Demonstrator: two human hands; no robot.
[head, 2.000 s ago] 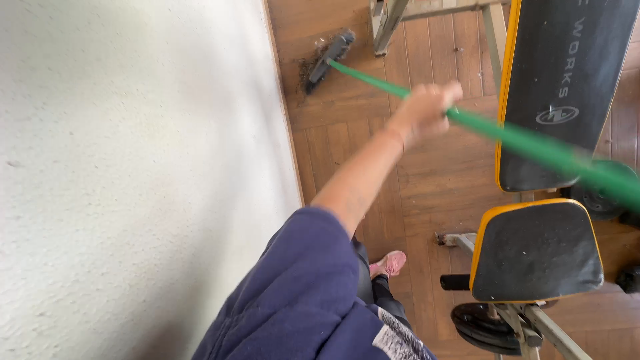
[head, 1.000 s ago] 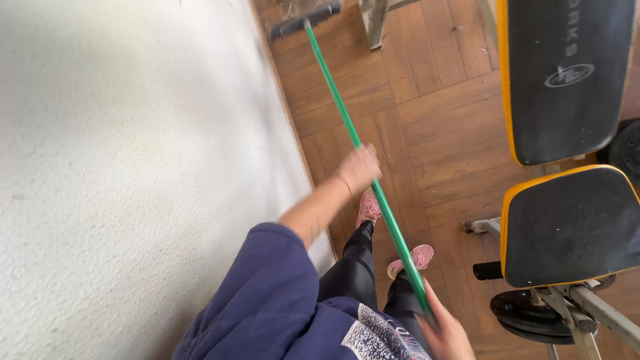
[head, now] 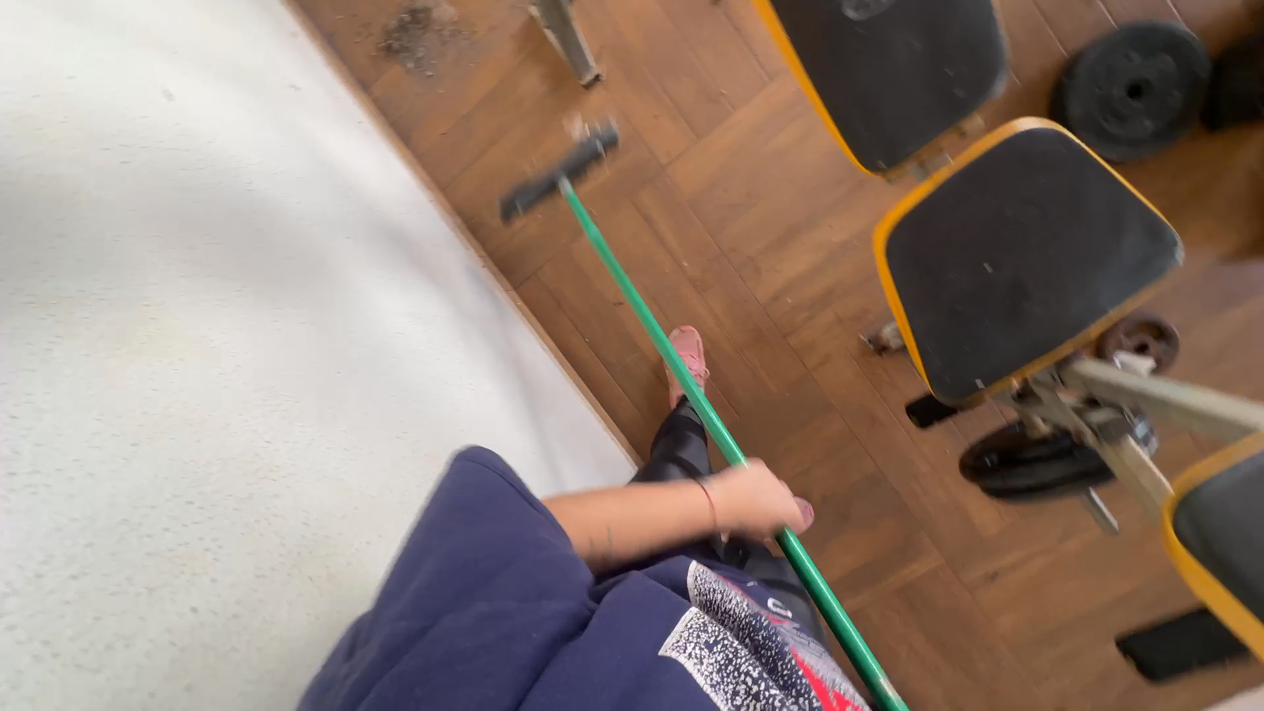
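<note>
My left hand [head: 760,499] is closed around the green handle [head: 662,341] of a broom, near my waist. The handle slants from the bottom edge up to the dark broom head [head: 560,173], which is at the wood floor near the wall's base, slightly blurred. Some dust or fluff shows at the broom head's far side. A pile of dark debris [head: 420,38] lies on the floor beyond it, close to the wall. My right hand is out of view; the handle's near end runs past the bottom edge.
A white textured wall [head: 247,346] rises on the left. On the right is a weight bench with black, yellow-edged pads [head: 1027,262]. Weight plates [head: 1136,89] and a metal frame leg [head: 568,39] are around it. My pink shoe [head: 688,360] is beside the handle.
The broom head has come back from the debris area toward my feet. My left hand has drawn nearer my body, still on the handle. My right hand, seen one second ago, has left view. The view has turned.
</note>
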